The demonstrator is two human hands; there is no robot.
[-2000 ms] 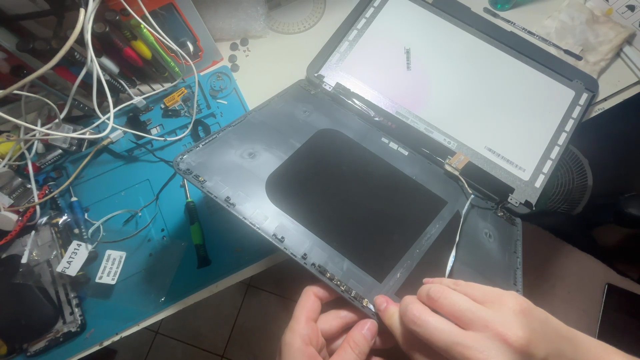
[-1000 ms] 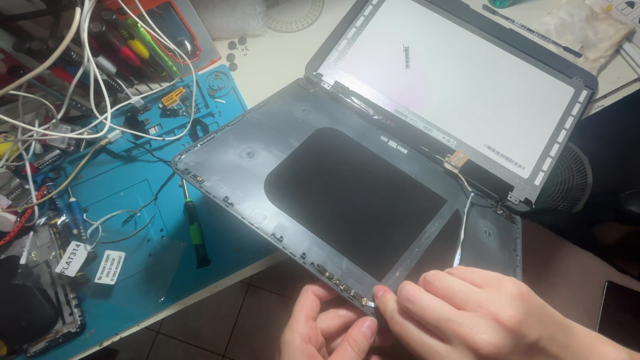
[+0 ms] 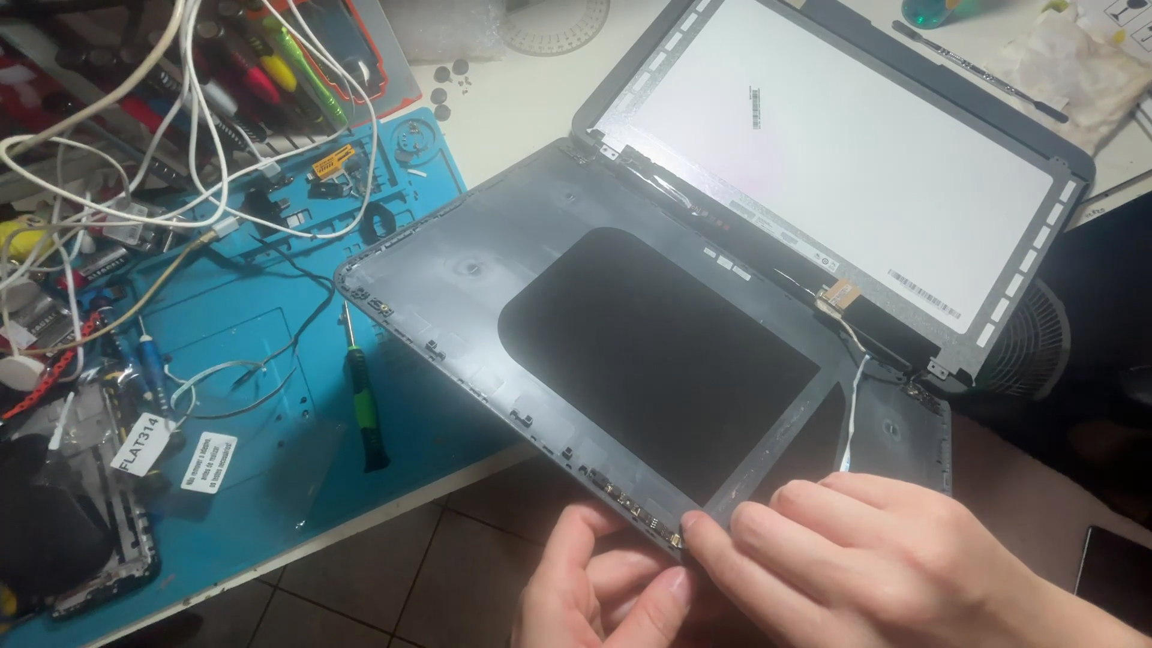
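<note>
A grey laptop display back cover lies tilted with its inside up, its near edge reaching past the bench. The LCD panel rests beyond it, back side showing, joined by a taped connector and a thin cable. My left hand holds the cover's near edge from below, thumb up, beside a narrow circuit board strip. My right hand is over the same edge, its index fingertip at the strip's end. The cable runs under my right fingers; whether they pinch it is hidden.
To the left, a blue silicone mat bears a green-handled screwdriver, tangled white cables and an opened device. A tool rack stands behind. A metal spudger lies at back right, a fan below it.
My right hand has shifted slightly along the cover's near edge, its fingers moving a little. My left hand keeps its hold on the edge.
</note>
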